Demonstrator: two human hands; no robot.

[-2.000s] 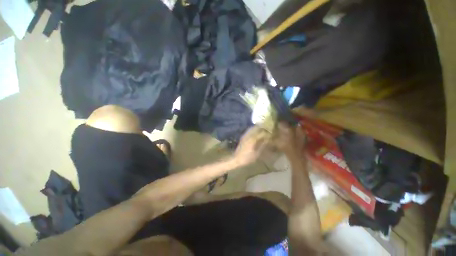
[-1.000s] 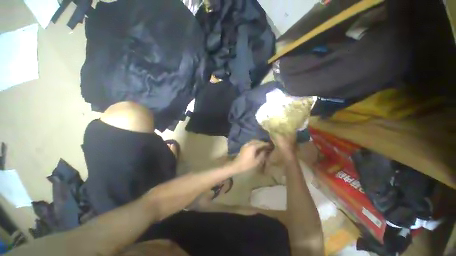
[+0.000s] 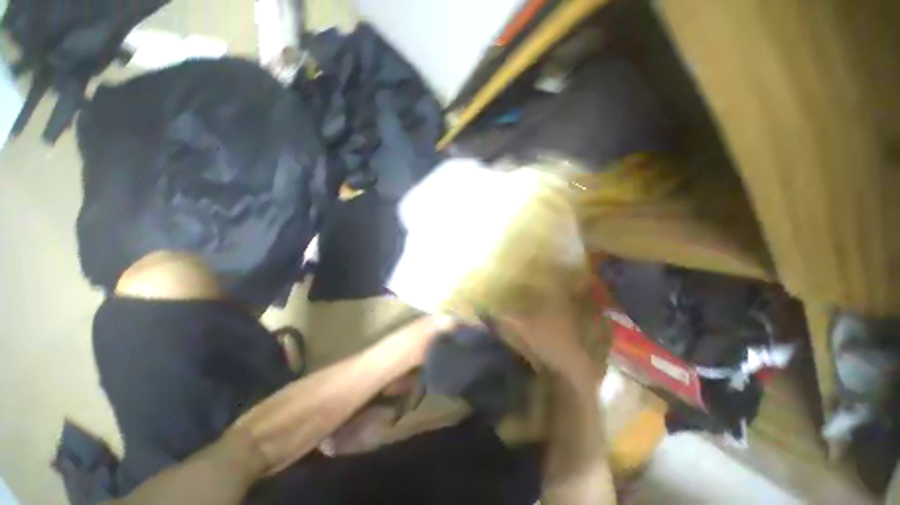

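A crumpled white-and-yellow bag or paper bundle is held up in front of me, blurred and bright. My right hand grips its lower yellowish end. My left hand is at its lower left edge; its fingers are blurred, so their grip is unclear. A dark cloth piece shows just below and between my hands. A large heap of dark panels lies on the floor to the left, beyond my knee.
More dark pieces lie at the top centre and upper left. A red box with dark cloth beside it is at right. Wooden boards stand at the right. A yellow-orange item lies at the lower right.
The bundle has been raised nearer and looks larger and more spread. My left hand has moved left to its lower edge. A dark cloth piece now shows between my hands. The view has shifted.
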